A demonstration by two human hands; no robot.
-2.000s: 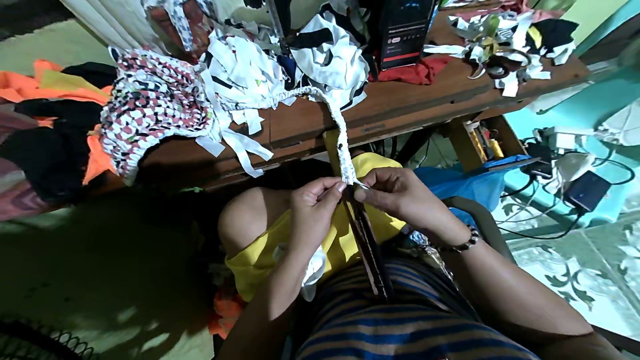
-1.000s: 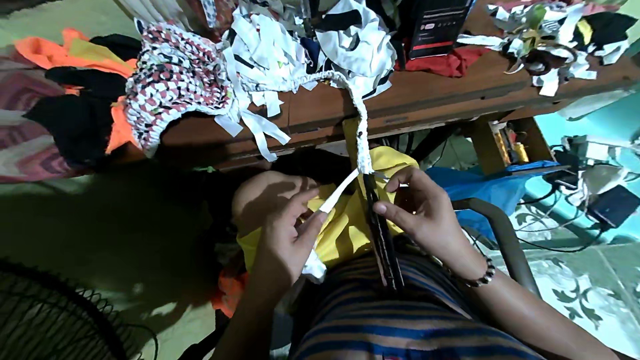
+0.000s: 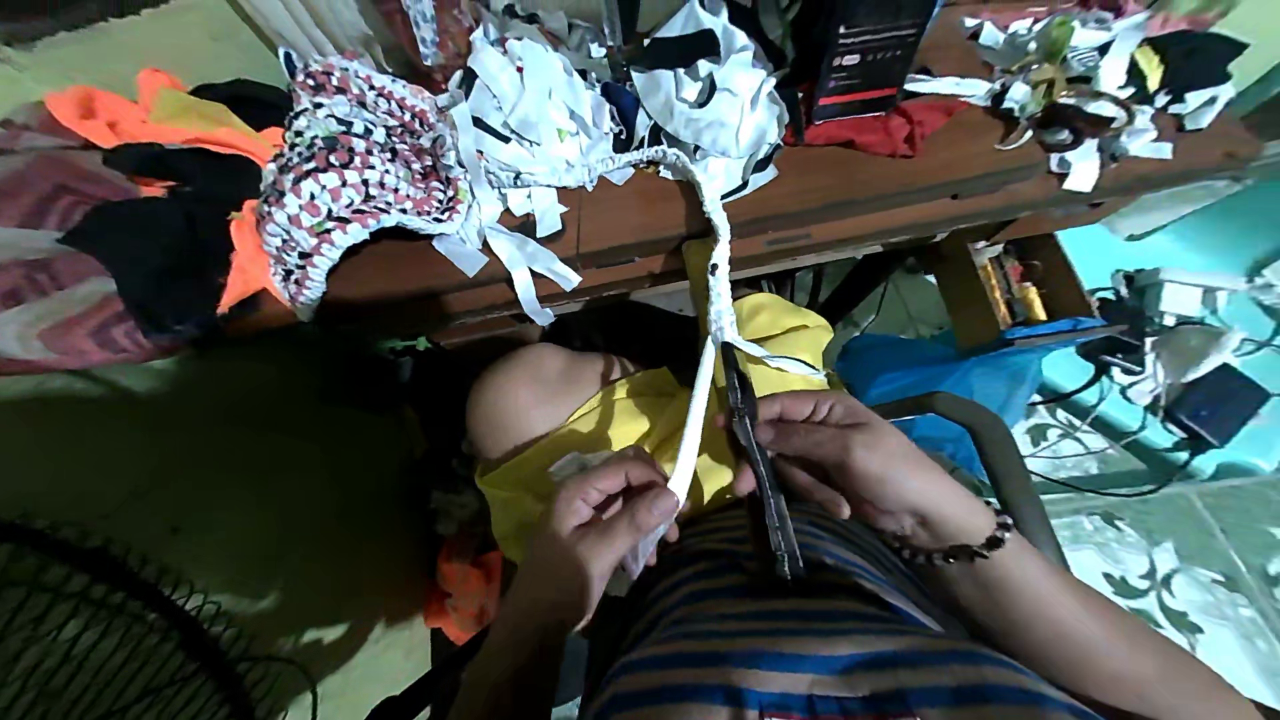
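Observation:
A braided white fabric cord [image 3: 719, 262] runs from the table edge down to my lap, where it splits into loose strips. My left hand [image 3: 610, 510] pinches a white fabric strip [image 3: 692, 425] and draws it down to the left. My right hand [image 3: 840, 455] has its thumb and fingers at a black fabric strip [image 3: 765, 480], which hangs onto my striped shirt. A shorter pale strip [image 3: 785, 362] sticks out to the right from the braid's end. At the table's left, a mottled red, white and black braided fabric piece [image 3: 350, 165] adjoins the cord.
White fabric scraps [image 3: 545, 110] lie on the wooden table [image 3: 620, 235], with more scraps [image 3: 1090, 100] at the right. An open drawer [image 3: 1040, 275] is below. A chair armrest [image 3: 990, 440] curves beside my right forearm. A fan guard [image 3: 110, 620] stands at lower left.
Two seconds ago both hands were together at the braid's end. They are now apart and lower, the left drawing out the white strip, the right at the black one.

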